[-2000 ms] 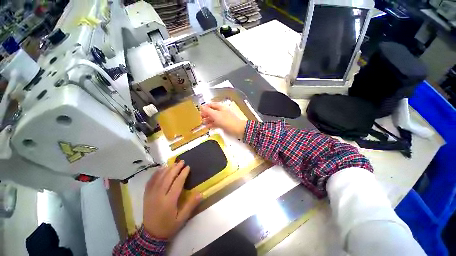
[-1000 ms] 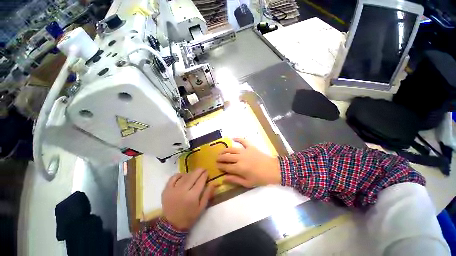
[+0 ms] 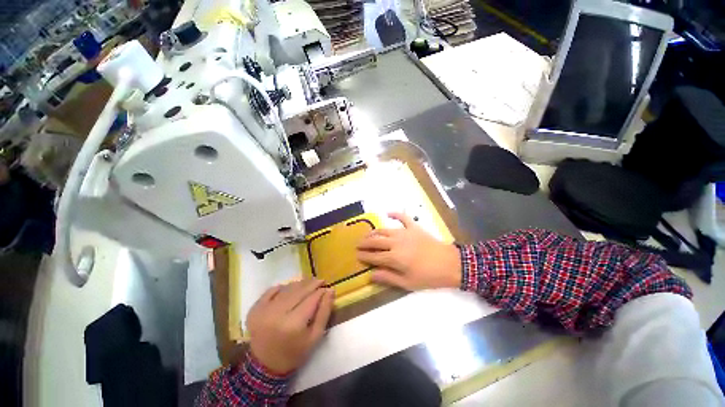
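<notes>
The amber-yellow template flap (image 3: 342, 253) lies closed, with a dark rounded outline slot showing in it. It is part of the white template (image 3: 258, 288) with yellow borders, under the front end of the white machine head (image 3: 211, 171). My right hand (image 3: 413, 256) rests flat on the flap's right side, fingers spread, holding nothing. My left hand (image 3: 290, 322) touches the flap's lower left edge with its fingers close together; whether it pinches anything is hidden. A dark strip (image 3: 335, 215) shows just behind the flap. The fabric under the flap is covered.
Black fabric pieces lie at the left (image 3: 119, 346), at the bottom centre (image 3: 393, 383) and on the grey bed plate at the right (image 3: 501, 168). A control screen (image 3: 596, 71) and a black pouch-like piece (image 3: 600, 195) stand and lie further right. A white thread cone (image 3: 131, 67) is upper left.
The flap was raised two seconds ago over an opening with black fabric; now it is down. Since one second ago the template and flap show slightly further right, and my left hand slightly lower.
</notes>
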